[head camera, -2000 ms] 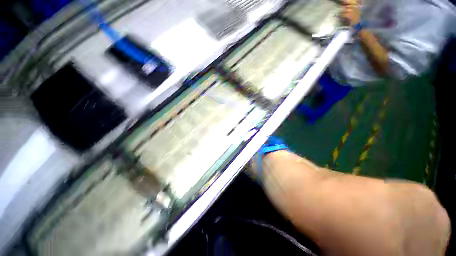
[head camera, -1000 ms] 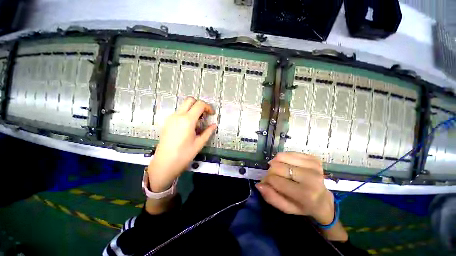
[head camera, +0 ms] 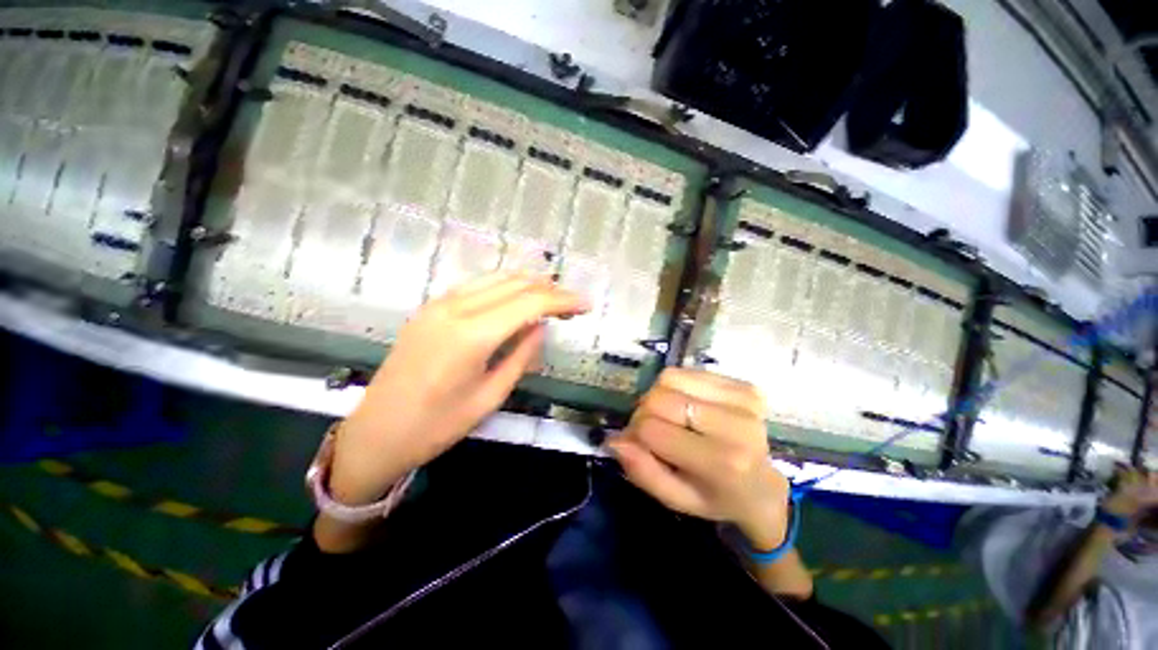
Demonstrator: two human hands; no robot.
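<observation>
A pale circuit board panel with a green border lies in a dark carrier. Short black component rows run along its far edge, and another short row sits near its near right corner. My left hand, with a pale band at the wrist, is over the panel, fingers stretched and thumb apart; I see nothing between them. Small dark bits lie just beyond its fingers. My right hand, with a ring and blue wrist strap, is curled at the near edge; its inside is hidden.
More panels stand left and right beyond dark crossbars. A large black parts bin and a smaller one stand behind the line. A white edge rail runs nearest me. Another person's arm shows at lower right.
The view has turned and shifted since a second ago. My left fingers have straightened from a curled pose. My right hand stays curled. Two seconds ago the view was turned along the line.
</observation>
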